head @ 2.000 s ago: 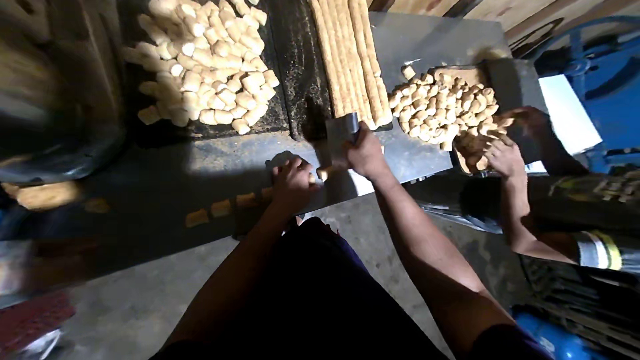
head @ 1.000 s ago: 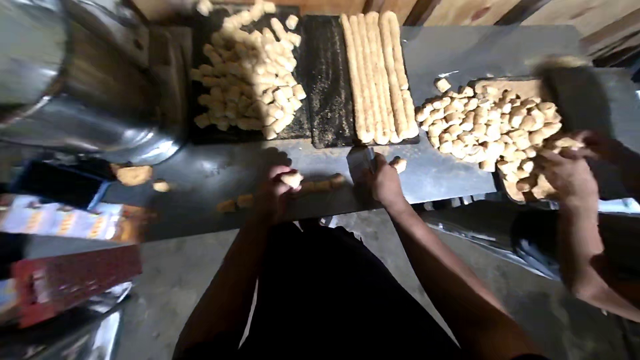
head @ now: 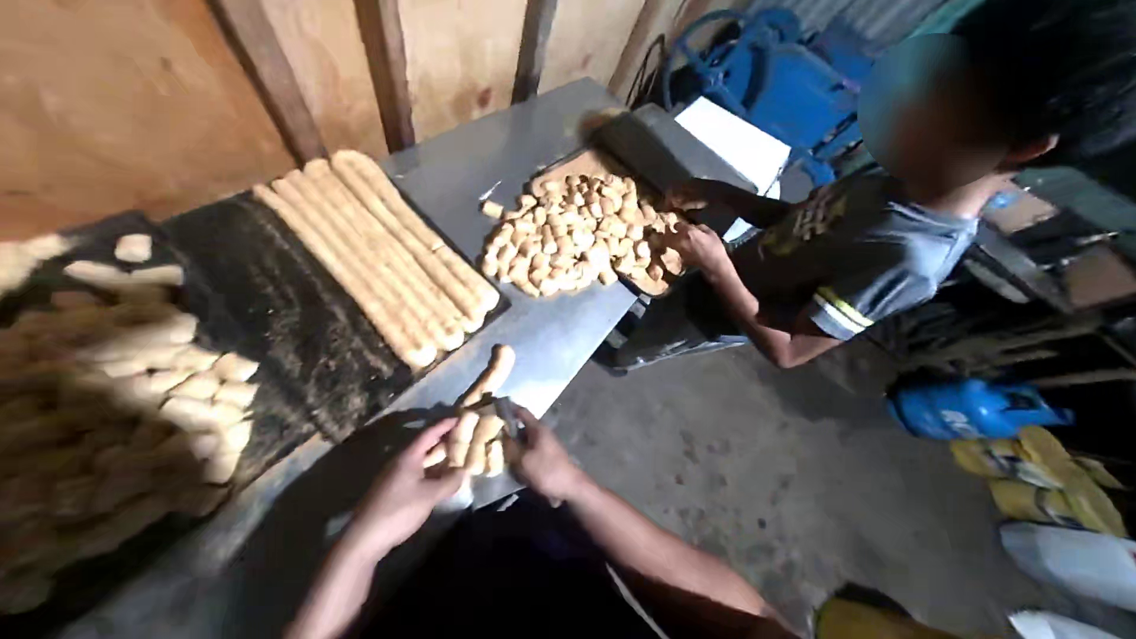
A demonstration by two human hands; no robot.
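Observation:
My left hand (head: 413, 484) is curled around the left side of a small cluster of cut dough pieces (head: 475, 442) on the metal table. In my right hand (head: 543, 457) is a flat-bladed cutter (head: 508, 415), held upright against the right side of those pieces. A short length of dough rope (head: 491, 373) lies just beyond them. Long dough ropes (head: 377, 253) rest side by side on a dark baking tray (head: 275, 302). At the left, a large heap of cut pieces (head: 191, 390) covers another part of the trays.
Beyond my right hand, a co-worker (head: 852, 240) has both hands at a pile of small pieces (head: 577, 232) and a tray at the table's far end. A wooden wall (head: 461, 62) borders the table (head: 532, 133). A blue gas cylinder (head: 963, 408) lies on the right.
My hands have come together around several cut pieces; a second ago they were apart, with pieces in a row between them. The view has turned to the right.

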